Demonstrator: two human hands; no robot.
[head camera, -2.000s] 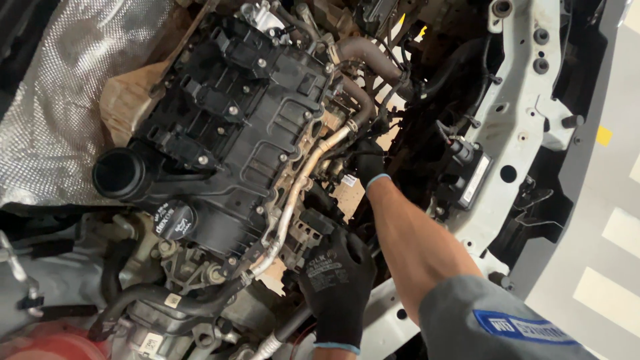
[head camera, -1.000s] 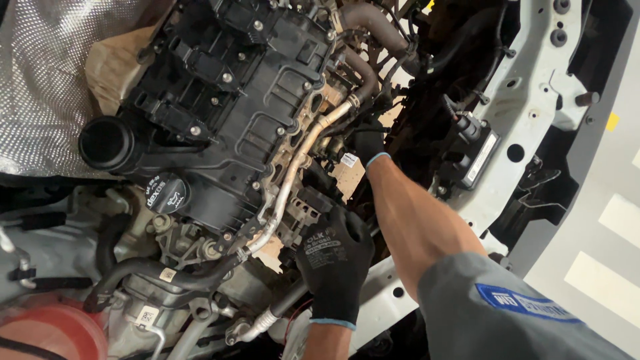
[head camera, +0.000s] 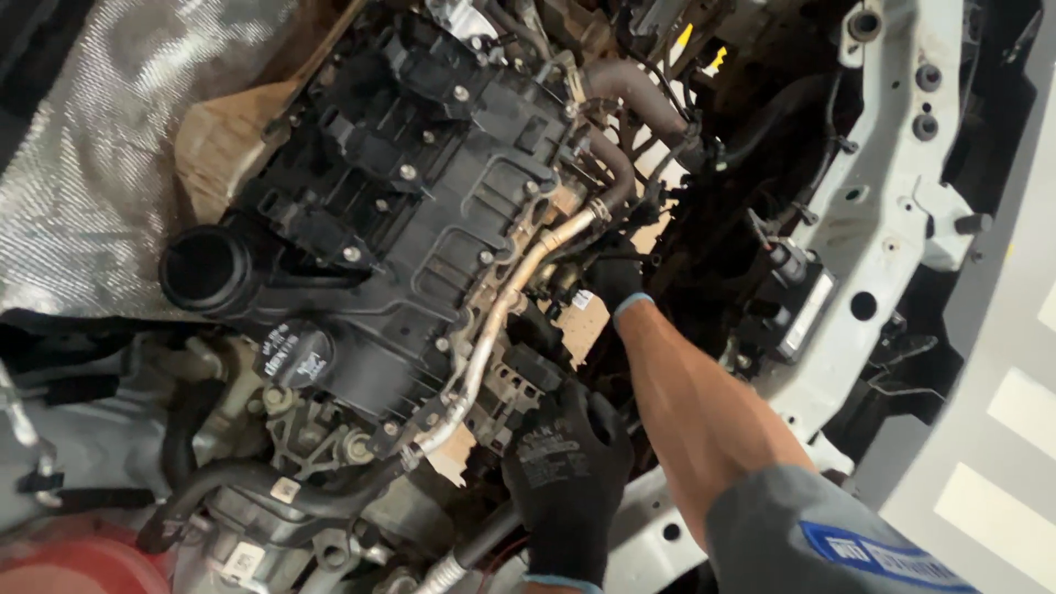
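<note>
My left hand (head camera: 569, 462), in a black glove with a light blue cuff, reaches up from the bottom, its fingers bent at a dark block beside a slotted metal housing (head camera: 511, 384). Whether it grips the block is unclear. My right hand (head camera: 615, 276), in a matching glove, is deep beside the engine among dark hoses and fittings; its fingers are hidden. To the left of both hands lies the engine with its black plastic cover (head camera: 445, 239), oil filler cap (head camera: 301, 355) and a metal coolant pipe (head camera: 495, 330) along the cover's edge.
A pale metal body crossmember (head camera: 874, 272) with a black module (head camera: 804, 313) runs along the right. Brown rubber hoses (head camera: 631, 87) cross above the hands. Silver heat-shield material (head camera: 124, 148) covers the upper left; a red object (head camera: 78, 565) is at lower left.
</note>
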